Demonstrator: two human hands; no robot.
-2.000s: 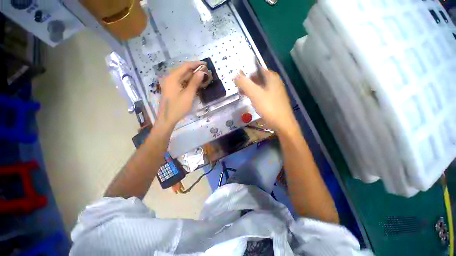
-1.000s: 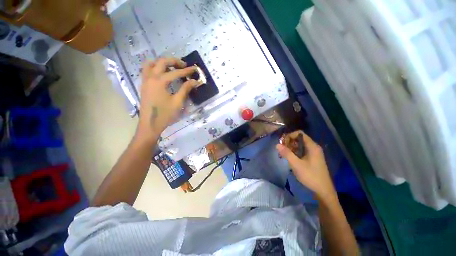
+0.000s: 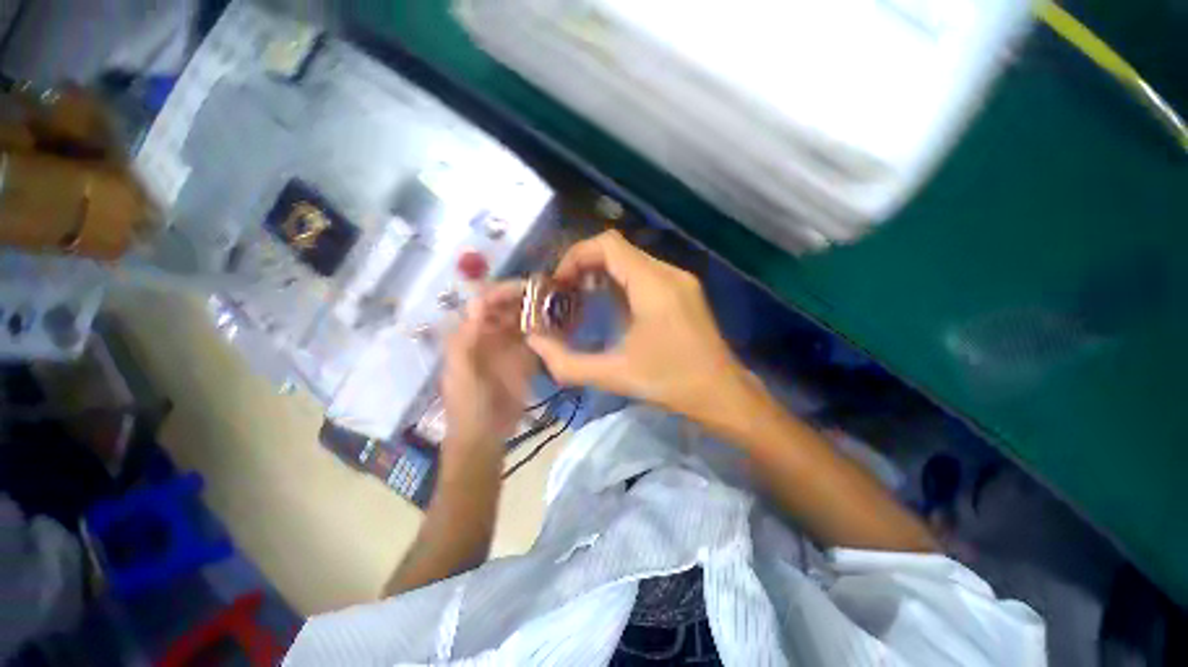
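Observation:
My right hand (image 3: 658,326) grips a small watch housing (image 3: 560,308) between thumb and fingers, in front of my body. The housing looks dark with a shiny copper-silver edge and is blurred. My left hand (image 3: 485,358) is at its left side, fingertips close to the edge; blur hides whether they grip it. A black machine nest (image 3: 341,240) lies on the silver-white machine bed (image 3: 430,150). A copper-gold piece, perhaps a holding fixture (image 3: 302,224), sits on the nest, with no hand on it.
The red button (image 3: 472,266) is on the machine's front, just beyond my hands. A gold-brown cylinder (image 3: 65,206) is at far left. White foam trays (image 3: 782,117) stand on the green bench (image 3: 1042,287) at upper right. The teach pendant (image 3: 378,459) hangs below the machine.
The view has swung right. My left hand has left the nest and come beside my right hand, which has risen with its part in front of the machine. The copper-gold piece on the nest is now uncovered.

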